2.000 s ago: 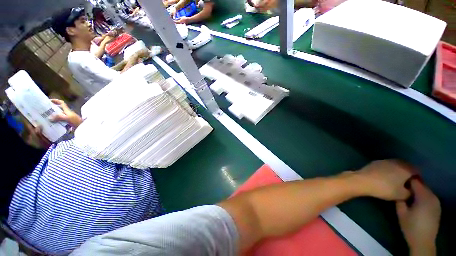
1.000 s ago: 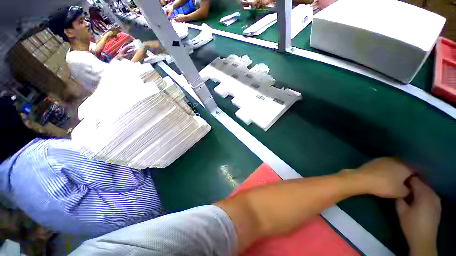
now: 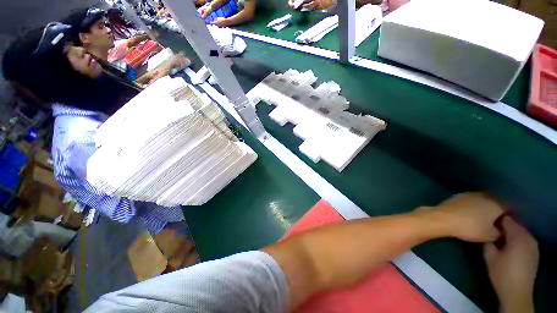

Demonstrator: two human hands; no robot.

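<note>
My left hand (image 3: pixel 473 217) reaches across the belt edge rail, its fingers curled against my right hand (image 3: pixel 514 257), low at the right. The two hands touch above the green conveyor belt (image 3: pixel 427 153). No object shows in them; the fingertips are partly hidden. A row of overlapping white cartons (image 3: pixel 320 116) with jagged flaps lies on the belt, left of and beyond my hands. The red foam mat (image 3: pixel 372 293) lies under my left forearm, partly covered by it.
A thick stack of flat white cartons (image 3: pixel 171 147) stands at left. A grey upright post (image 3: pixel 211 61) rises beside it. A large white box (image 3: pixel 461 46) and red tray (image 3: pixel 545 85) are at far right. A person in a striped shirt (image 3: pixel 76 140) is at left; others are beyond.
The cartons on the belt have moved right and nearer me. The person in the striped shirt has straightened from bending; the carton held there earlier is out of sight. My hands have stayed still.
</note>
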